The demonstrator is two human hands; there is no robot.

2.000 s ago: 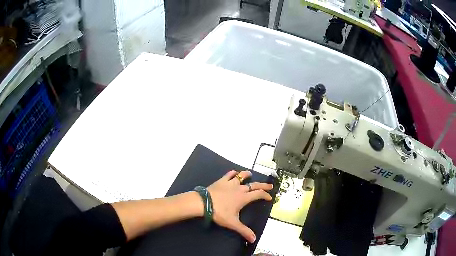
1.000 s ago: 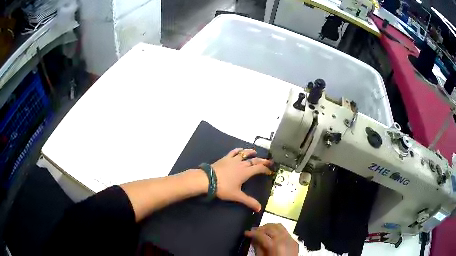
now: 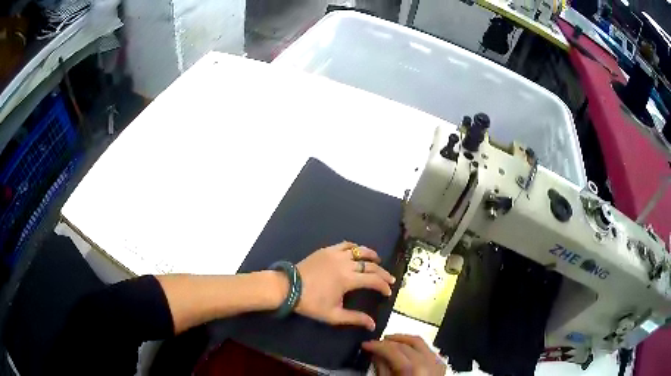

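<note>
A black panel (image 3: pixel 316 213) lies on the white table, its right edge at the needle area of the cream sewing machine (image 3: pixel 508 198). My left hand (image 3: pixel 340 288) lies palm down on the panel, fingers spread, left of the lit needle plate (image 3: pixel 427 286). My right hand (image 3: pixel 405 357), partly cut off by the bottom edge, has thumb and fingertips closed on the panel's near right edge. Whether a separate strip lies under its fingers is hard to tell. The needle tip is hidden. A bundle of black pieces (image 3: pixel 504 308) lies under the machine arm.
The white table (image 3: pixel 184 161) extends to the left and back. A large translucent bin (image 3: pixel 441 81) stands beyond it. A red-covered bench (image 3: pixel 603 132) runs along the right. A blue crate (image 3: pixel 37 154) is at far left. A dark red surface (image 3: pixel 239 360) shows at the bottom.
The panel has moved away from me along the machine, showing more beyond my left hand. My left hand has slid back towards me. My right hand has come in at the bottom.
</note>
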